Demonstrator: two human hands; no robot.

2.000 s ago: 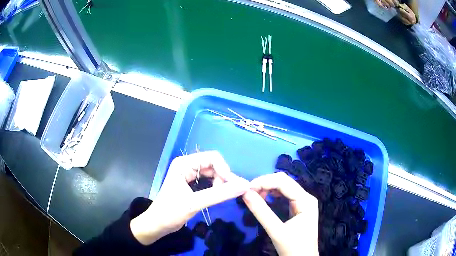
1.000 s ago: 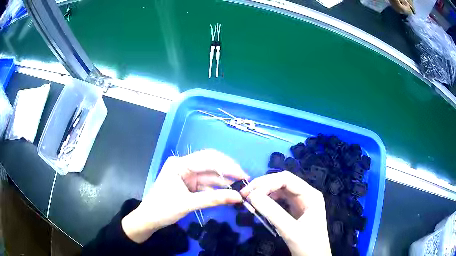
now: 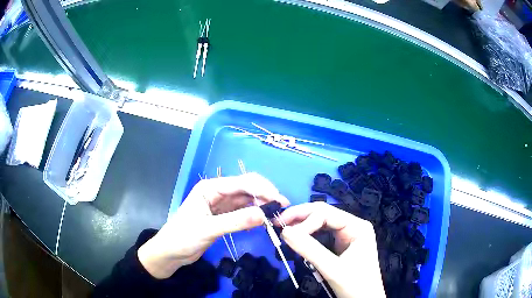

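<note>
My left hand (image 3: 204,224) pinches a small black housing (image 3: 270,208) between thumb and fingers over the blue tray (image 3: 315,123). A white lead (image 3: 278,240) runs through the housing, with its thin end above my fingers and its thicker part pointing down. Other thin leads stick out behind and below my left palm. My right hand (image 3: 335,244) holds another lead (image 3: 319,279), its thin tips close to the housing's right side. Black housings (image 3: 391,198) lie heaped in the tray's right and lower part. Several white leads (image 3: 283,141) lie at its back.
A green belt (image 3: 280,64) runs behind the tray, with a finished assembly (image 3: 201,49) on it. A metal upright (image 3: 70,52) stands at left. A clear bin (image 3: 84,151) and white packet (image 3: 32,132) lie left. Clear plastic bags (image 3: 504,52) lie far right across the belt.
The assembly on the belt has moved left. The housing now shows a lead passed through it. My right hand holds another lead beside it; both hands stay over the tray.
</note>
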